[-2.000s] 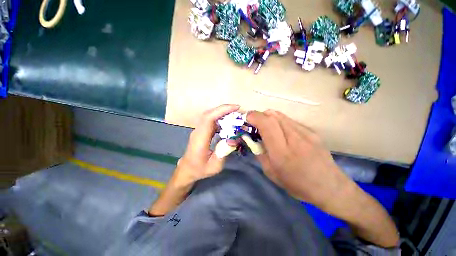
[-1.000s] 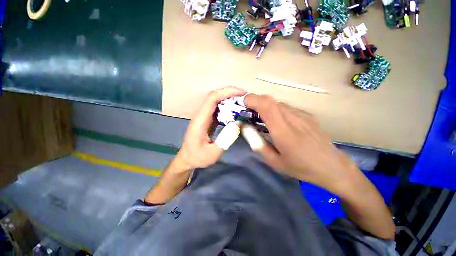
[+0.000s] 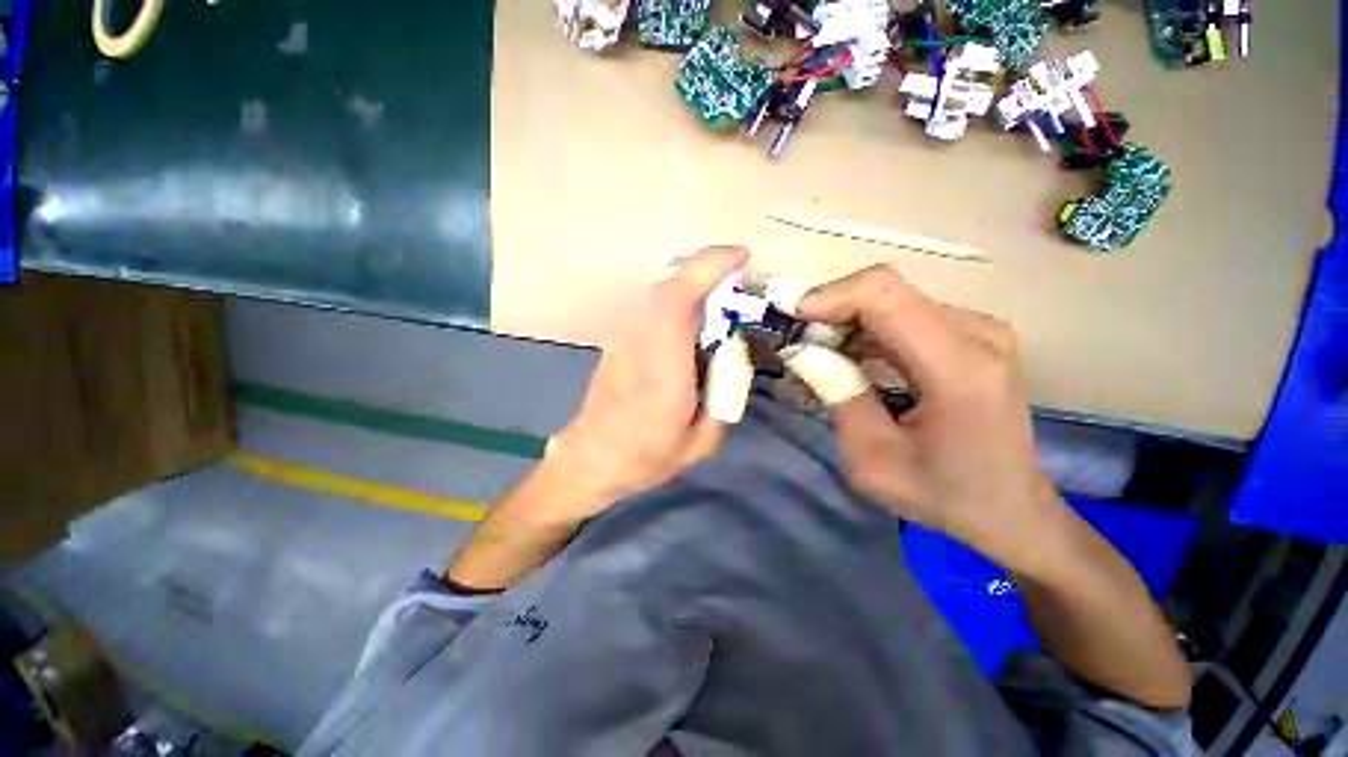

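A wired subassembly [image 3: 738, 308] with white plastic and dark parts is held between both hands over my lap, at the near edge of the cardboard. My left hand [image 3: 651, 370] grips its white part from the left, with a cream finger cot on the thumb. My right hand [image 3: 939, 392] pinches its right side, also with a cream cot on the thumb. The fingers hide most of the piece. More wired subassemblies with green circuit boards [image 3: 1127, 197] and white plastic holders [image 3: 951, 92] lie at the back of the cardboard.
The tan cardboard sheet [image 3: 621, 178] lies over the dark green bench [image 3: 266, 178]. A thin white stick [image 3: 878, 237] lies on it beyond my hands. A cream tape roll [image 3: 127, 27] is at the far left. Blue sheet [image 3: 1301, 429] borders the right side.
Both hands have moved slightly right and up with the subassembly. My right hand's fingers are more bent and its thumb has shifted right. The view has shifted a little over the bench.
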